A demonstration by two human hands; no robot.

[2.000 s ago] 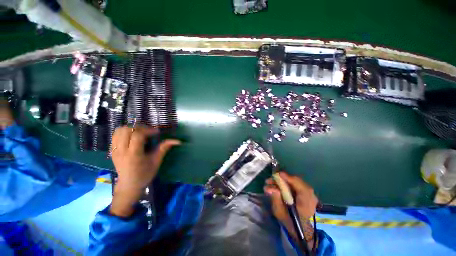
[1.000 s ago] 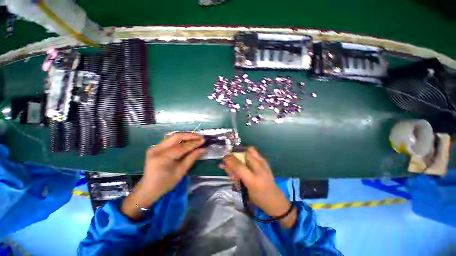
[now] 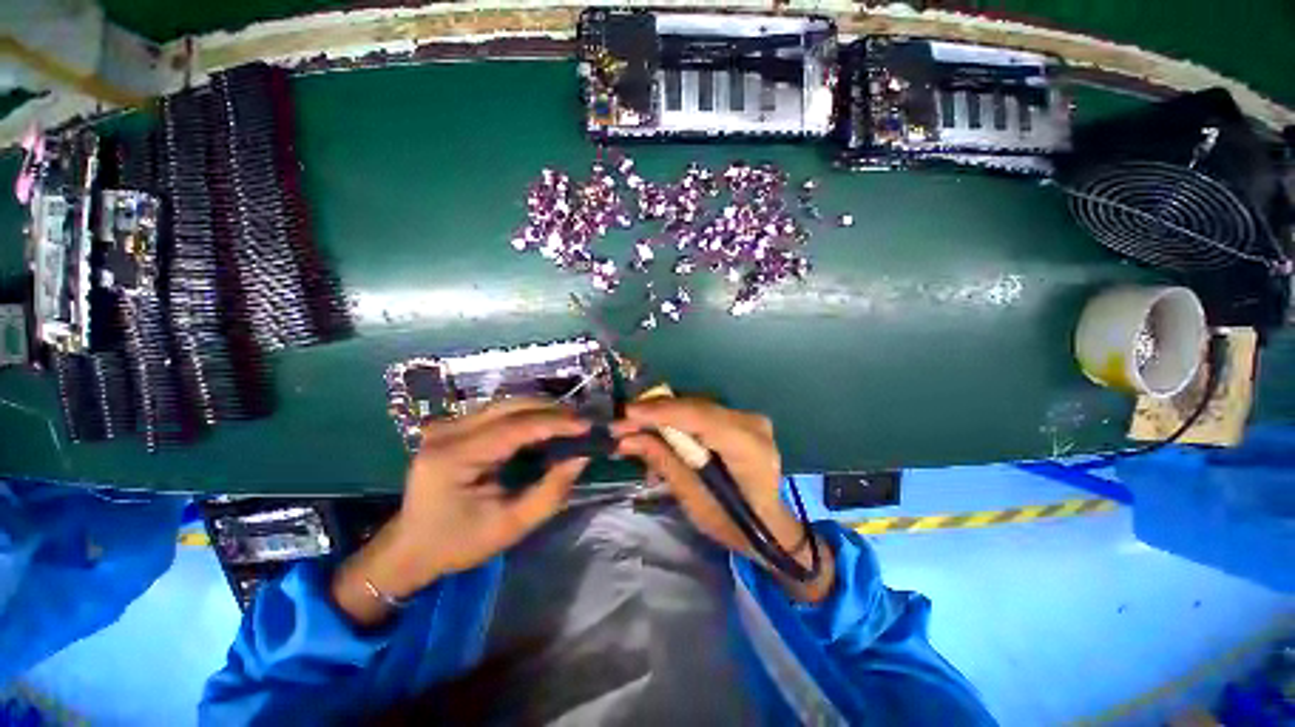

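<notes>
A board assembly (image 3: pixel 497 376) lies on the bench in front of me, its lower edge covered by my fingers. My right hand (image 3: pixel 717 462) grips the soldering iron (image 3: pixel 685 446) by its tan grip, and its black cord runs back over the wrist. My left hand (image 3: pixel 483 483) is at the board's near edge. Its thumb and fingers close on something small and dark, too blurred to name, close to my right fingertips. A thin pale strand shows just above the left fingertips. A loose heap of small pinkish-purple and silver components (image 3: pixel 739 227) lies behind the board.
Stacked board assemblies (image 3: pixel 710 85) stand along the back edge. Dark ribbed rows (image 3: pixel 256 213) lie at left with boards (image 3: pixel 64 249) on them. At right are a black fan (image 3: pixel 1172 213), a cream cup (image 3: pixel 1140 341) and a tan block (image 3: pixel 1224 391). Blue sleeves show at both sides.
My left hand has come from the ribbed rows to the board. The board has turned from slanted to nearly level. My right hand has moved in beside the left, with the iron still held.
</notes>
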